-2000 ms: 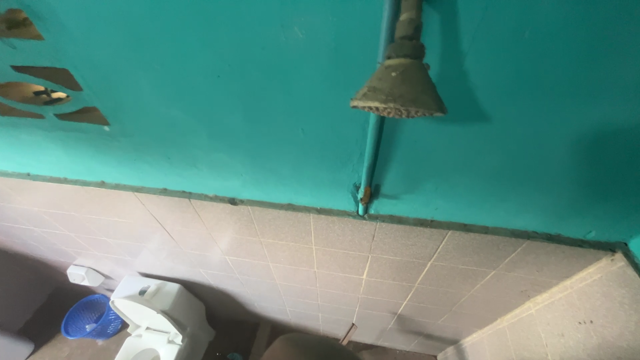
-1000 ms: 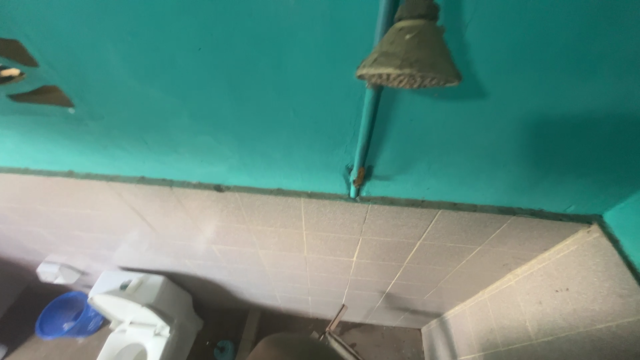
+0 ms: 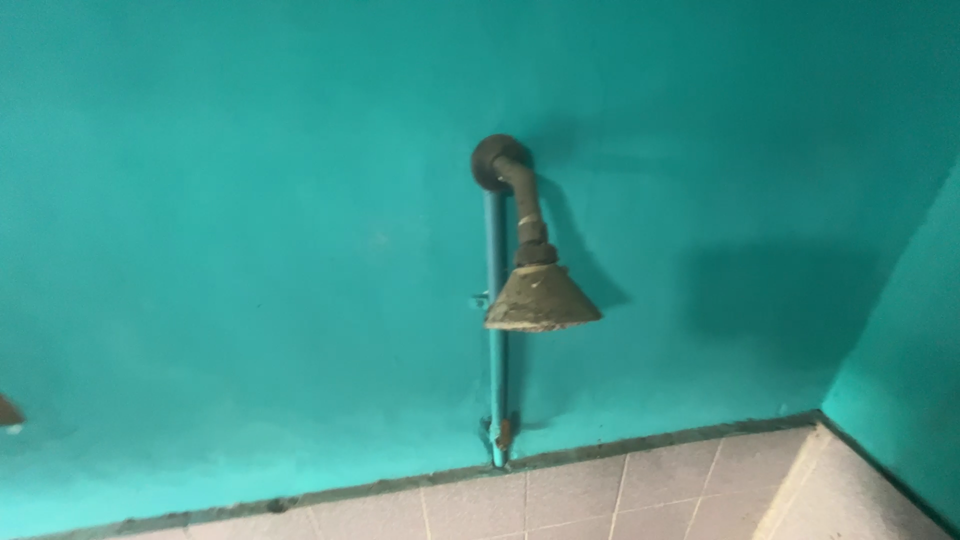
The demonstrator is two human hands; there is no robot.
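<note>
Neither my left hand nor my right hand is in the head view. Near the middle, a dirty cone-shaped shower head (image 3: 543,301) points downward from a curved, grimy shower arm (image 3: 528,196). The arm comes out of a round dark flange (image 3: 491,161) on the teal wall. Behind the shower head a blue-green pipe (image 3: 496,375) runs straight down the wall from the flange. A rusty brown fitting (image 3: 503,433) is on the pipe near its lower end, just above the tile edge.
Pale pinkish wall tiles (image 3: 574,499) line the lower wall beneath a rough grey ledge (image 3: 390,486). A second wall (image 3: 911,375) meets this one in a corner at the right. Part of a brown opening (image 3: 9,412) shows at the far left edge.
The view has swung upward: the flange and the whole shower arm now show, while the white toilet and the blue basket seen earlier at the lower left are out of view.
</note>
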